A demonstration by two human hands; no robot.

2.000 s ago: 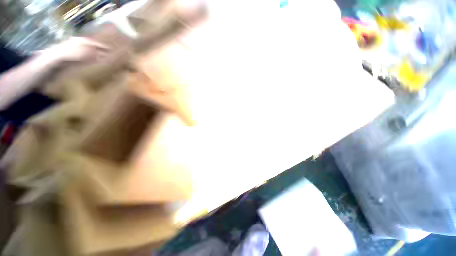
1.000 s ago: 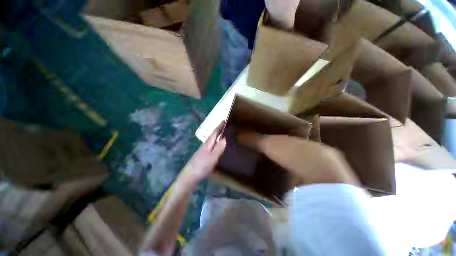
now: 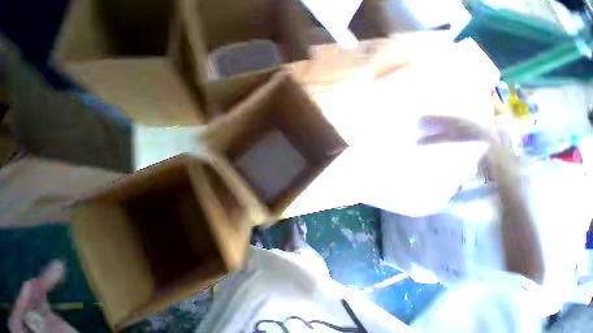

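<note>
An open brown inner box (image 3: 114,250) stands at the lower left, its inside dark and seemingly empty. A second inner box (image 3: 322,140) touches it and holds a grey moulded item (image 3: 270,164) at its bottom. My left hand (image 3: 39,306) is at the lower left edge, blurred, fingers apart, off the box. My right hand (image 3: 458,129) is blurred over the white table (image 3: 383,162), its fingers stretched to the left, with no held object visible.
More open boxes (image 3: 130,84) stand at the upper left, one with another grey item (image 3: 246,57). A green crate (image 3: 540,42) and colourful things are at the upper right. A whitish-grey mass (image 3: 422,240) stands beside the table.
The view has swung towards the white table. Both hands were at an open box; now they are apart, the left off the boxes, the right over the table.
</note>
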